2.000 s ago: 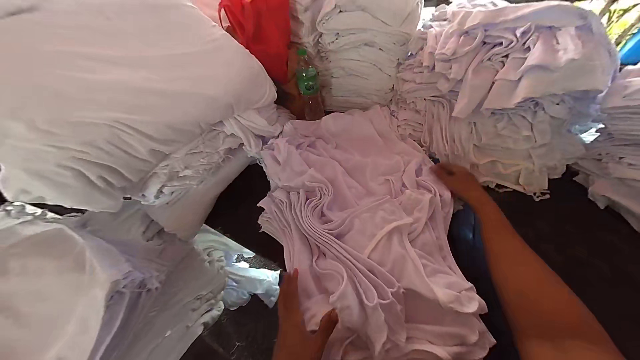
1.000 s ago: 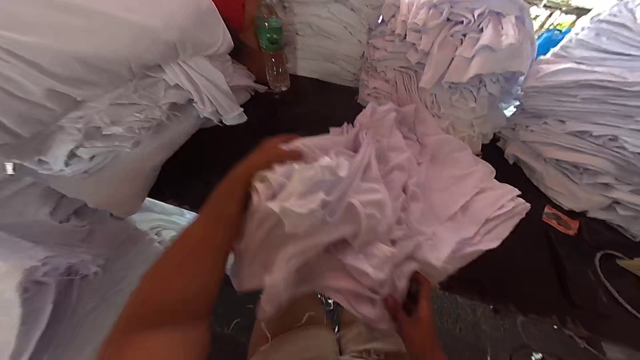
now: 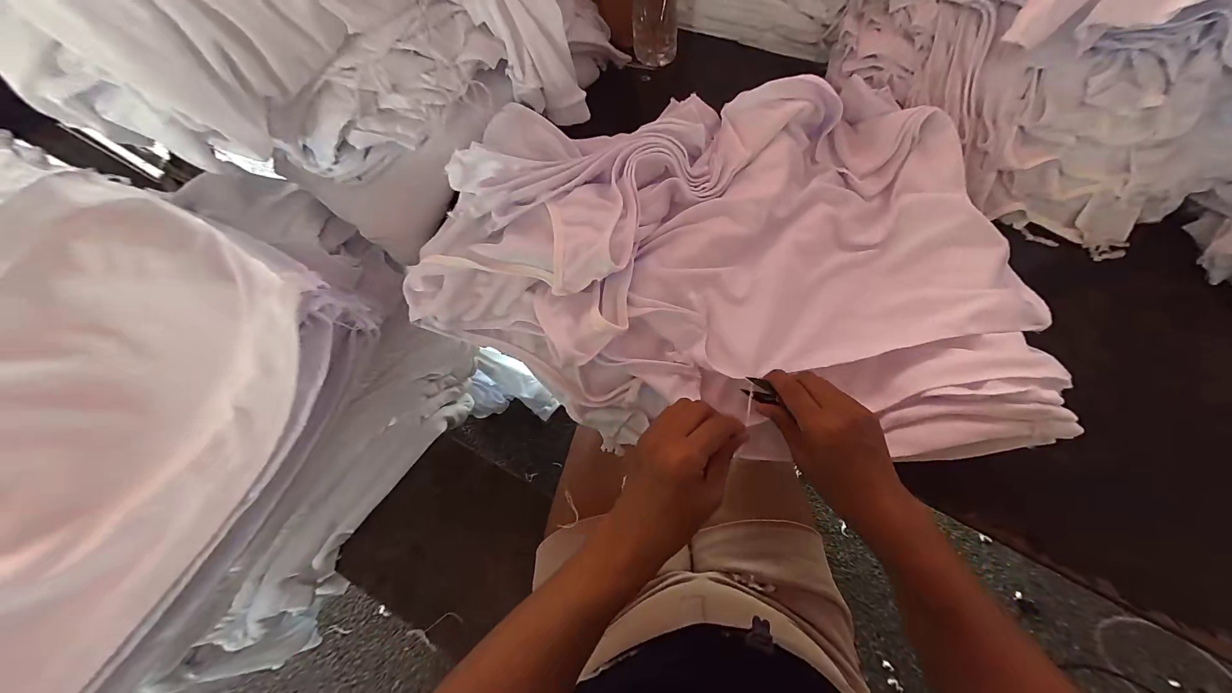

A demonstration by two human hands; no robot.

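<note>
A stack of white garments (image 3: 847, 241), layered and loosely bunched at its left, lies on the dark surface in front of me. At the stack's near edge my left hand (image 3: 685, 457) is closed with fingertips pinching a thread or narrow edge of the cloth; the exact piece is too small to tell. Just right of it, my right hand (image 3: 826, 433) grips a small dark cutting tool (image 3: 763, 390), probably thread snips, its tip pointing left at the pinched piece. The tool's lower part is hidden in the palm.
Large piles of white cloth stand at the left (image 3: 144, 385), the upper left (image 3: 385, 87) and the upper right (image 3: 1088, 125). A clear plastic bottle (image 3: 654, 34) stands at the far edge of the dark table (image 3: 1136, 356). Thread scraps lie on the floor (image 3: 385, 626).
The garment stack, earlier lifted and blurred between my hands, now lies spread with its layered edge toward me. Both hands have come together at that edge.
</note>
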